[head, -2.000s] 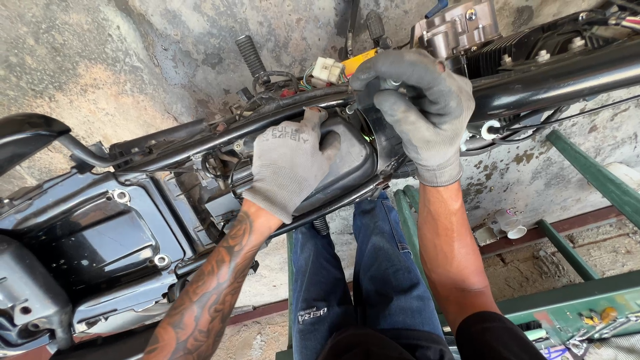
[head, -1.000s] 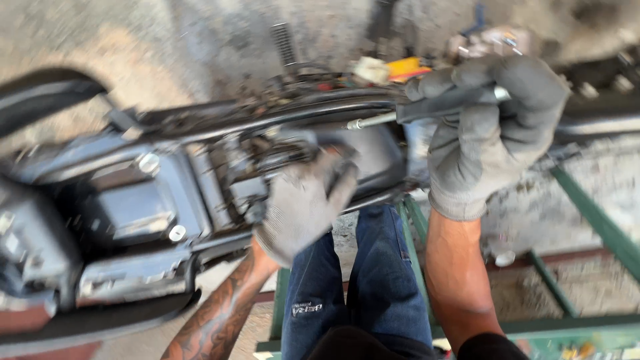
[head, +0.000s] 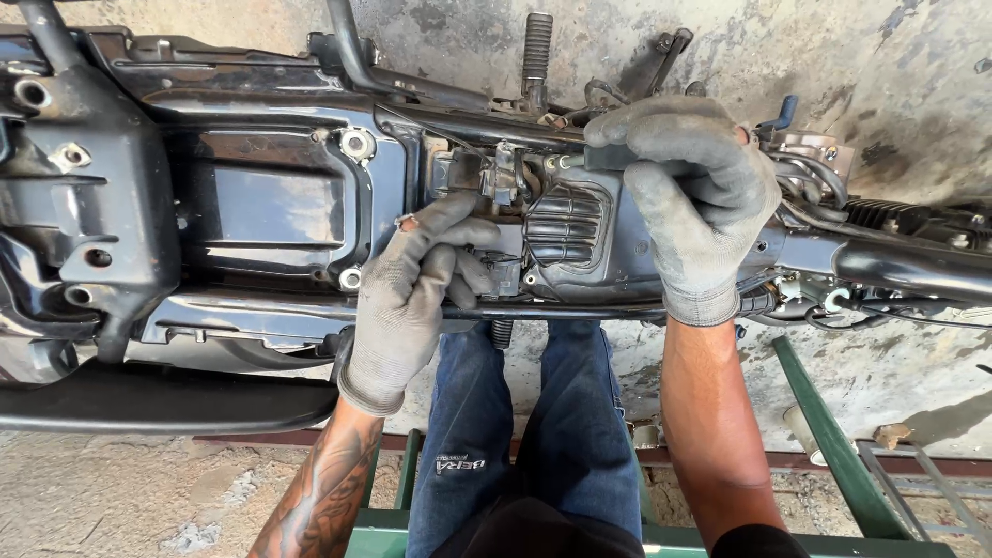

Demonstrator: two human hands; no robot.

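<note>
A motorcycle's frame lies across the head view with its seat off. My right hand, in a grey glove, is closed around the dark handle of a screwdriver. Its short visible shaft points left, with the tip at a small fastener on the upper corner of a black plastic airbox cover. My left hand, gloved too, rests over the battery-tray area left of the ribbed black intake. Its fingers are curled loosely by a connector and wires; whether they touch them is hidden.
The rear plastic tray and its bolts lie at left, beside a black grab rail. A footpeg sticks out at the top. Engine parts are at right. Green metal bars stand below, near my legs.
The screwdriver, held up in the air one second ago, is now down at the cover's corner. My left hand has moved left from the cover. The view has shifted closer over the frame.
</note>
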